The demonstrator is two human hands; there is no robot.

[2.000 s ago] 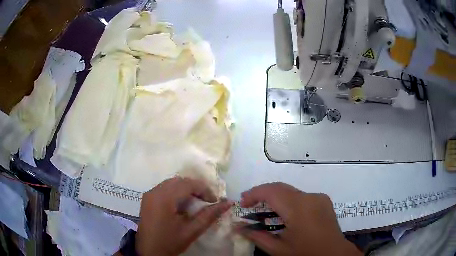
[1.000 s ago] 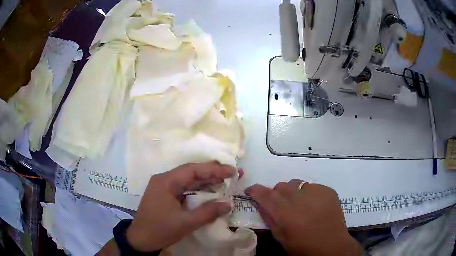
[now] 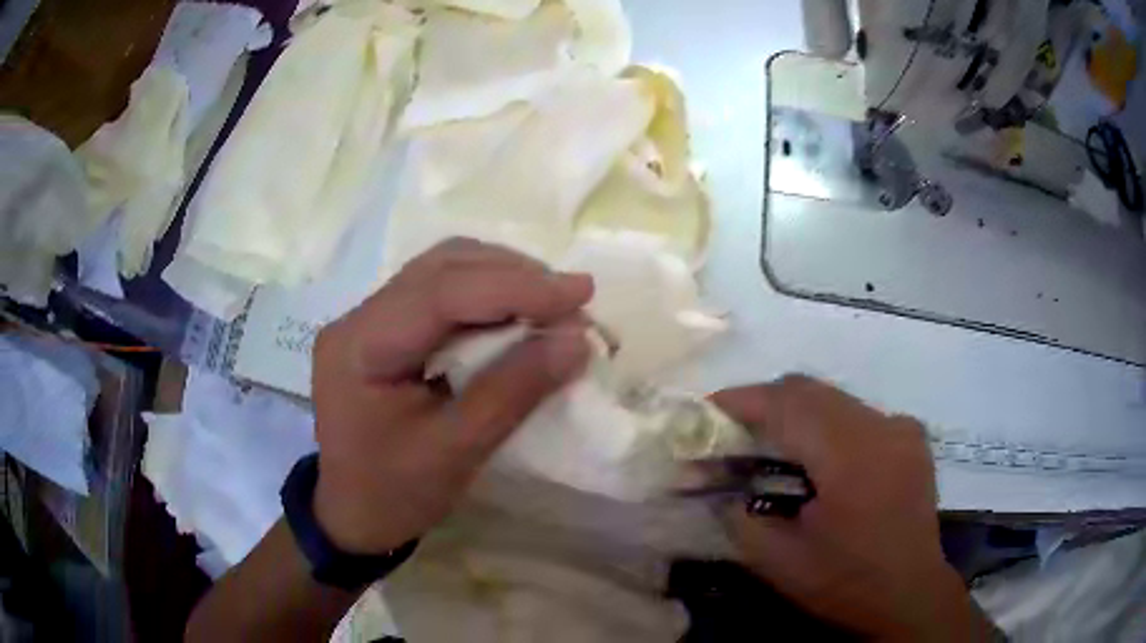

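My left hand (image 3: 440, 364), with a dark wristband, grips a cream garment piece (image 3: 566, 421) between thumb and fingers near the table's front edge. My right hand (image 3: 842, 502) holds black thread snips (image 3: 760, 485); their blades point left, at the cloth, and are blurred. I cannot tell whether the blades are open. The cloth bunches between both hands and hangs down towards my lap. Heaped cream pieces (image 3: 515, 163) lie on the table beyond my left hand, touching the held piece.
The sewing machine's grey bed plate (image 3: 930, 264) is at the upper right, with its needle area above. Black ringed scissors (image 3: 1111, 163) lie at the far right. A printed ruler (image 3: 1005, 455) runs along the front edge. White cloth (image 3: 233, 465) hangs at the lower left.
The view has shifted, so the machine sits higher and farther right. Both hands have lifted the cloth. The snips, hidden in my right hand a second ago, show again.
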